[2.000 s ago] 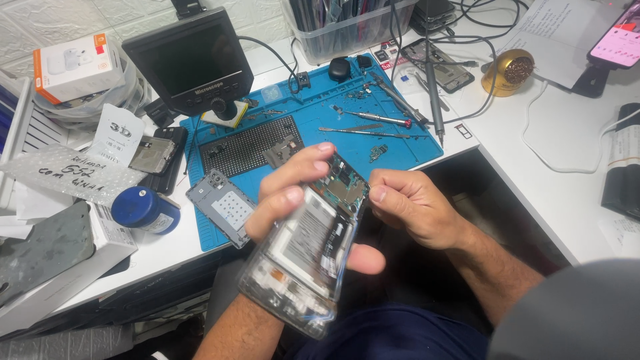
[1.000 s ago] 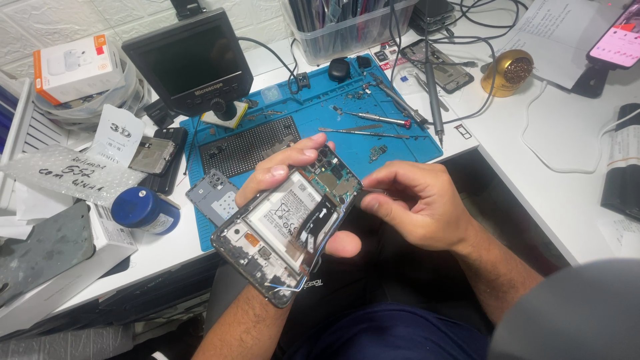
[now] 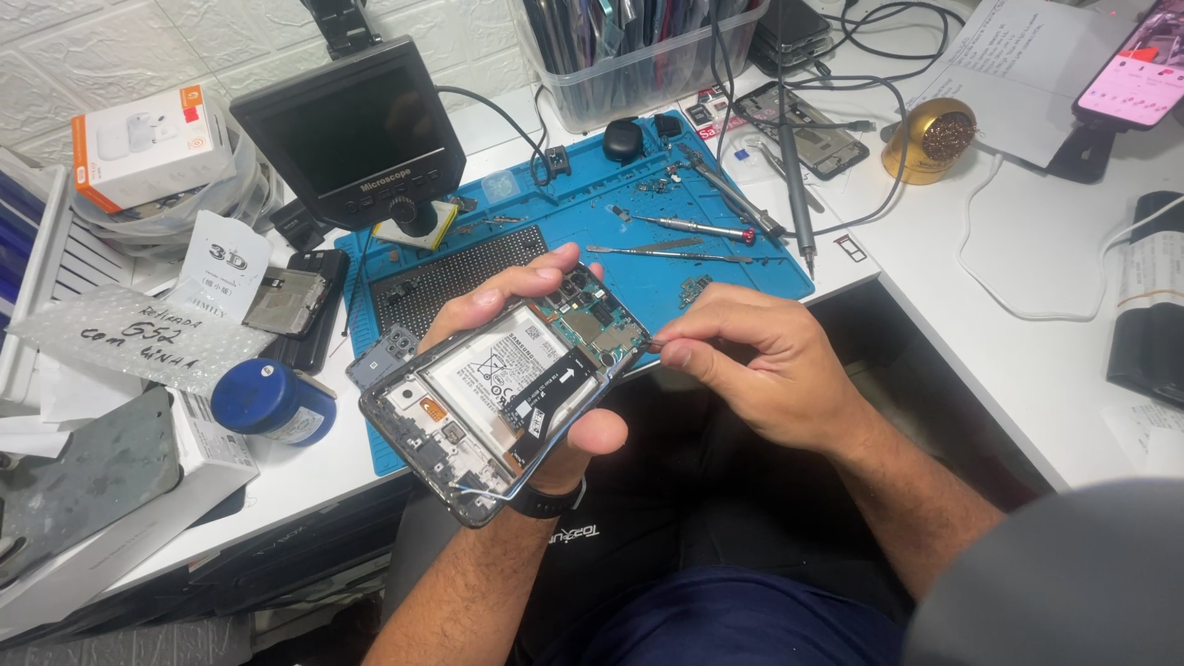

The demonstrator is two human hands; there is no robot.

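Observation:
An opened Samsung smartphone (image 3: 504, 388) lies tilted across my left hand (image 3: 504, 305), which grips it from beneath with the thumb along the near edge. Its battery (image 3: 499, 368), green circuit board (image 3: 592, 319) and a thin blue cable (image 3: 550, 453) are exposed. At the phone's upper right edge, the thumb and forefinger of my right hand (image 3: 740, 356) pinch something small and thin, too small to identify. Behind my left hand, a grey phone cover part (image 3: 381, 356) rests on the blue repair mat (image 3: 601, 222).
A microscope (image 3: 361, 139) with a screen stands behind the mat. Tweezers (image 3: 666, 253), a red-ended screwdriver (image 3: 698, 227) and loose parts lie on the mat. A blue jar (image 3: 273, 400) stands left, a soldering iron (image 3: 797, 176) and gold tip cleaner (image 3: 928, 139) right.
My left hand has turned the phone so its inner face shows more fully. My right hand stays by the phone's upper edge, with its fingers slightly shifted.

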